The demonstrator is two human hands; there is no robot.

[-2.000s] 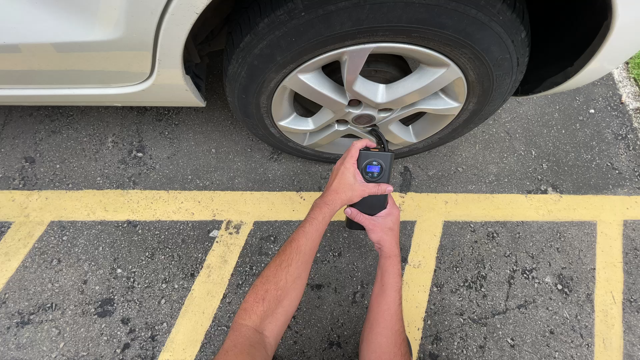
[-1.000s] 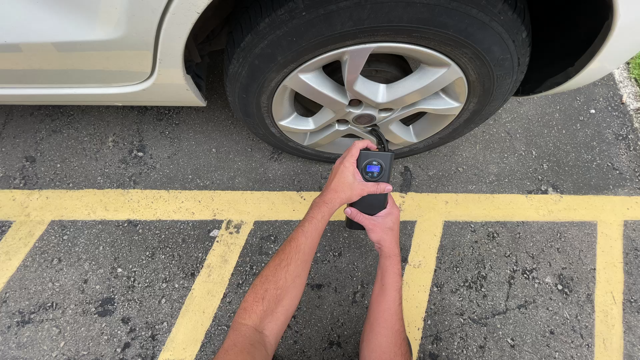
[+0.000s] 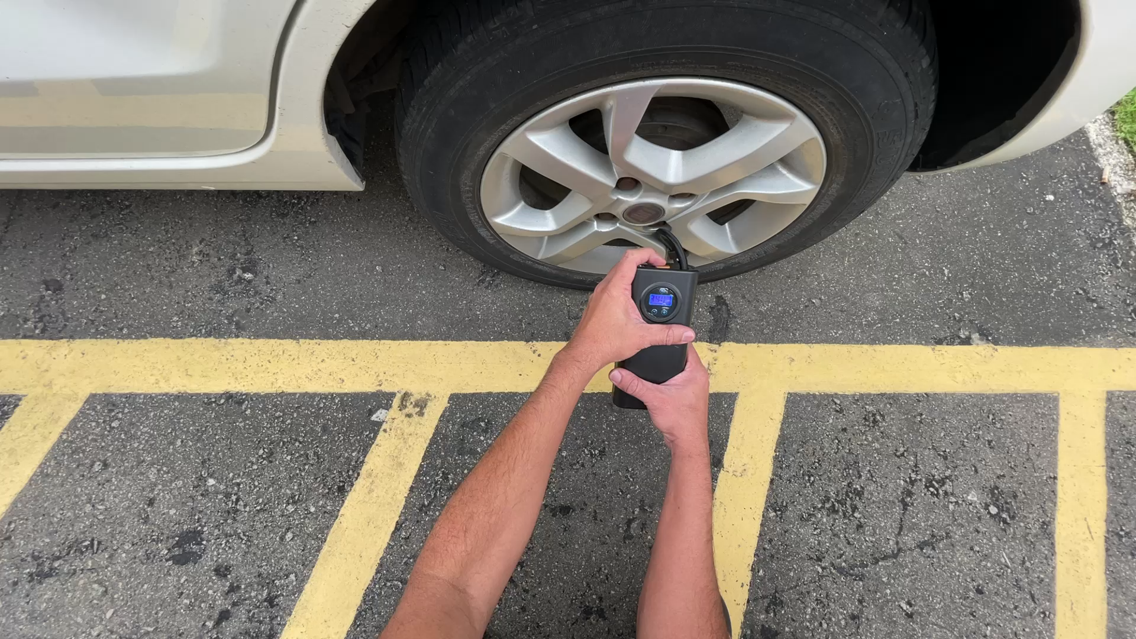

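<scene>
A black portable tire inflator (image 3: 661, 359) with a lit blue display is held in front of the car wheel. My left hand (image 3: 617, 315) grips its upper left side, with the thumb across the front and fingers over the top edge. My right hand (image 3: 676, 399) holds the lower right part, its thumb on the front face. A short black hose (image 3: 677, 247) runs from the inflator's top to the lower part of the silver alloy wheel (image 3: 568, 160); its joint at the valve is too small to make out. The black tire (image 3: 444, 160) surrounds the wheel.
The white car's body (image 3: 160, 89) spans the upper left, and its wheel arch curves over the tire. Below lies asphalt (image 3: 222, 497) with painted yellow lines (image 3: 266, 366). Some grass (image 3: 1125, 120) shows at the upper right edge.
</scene>
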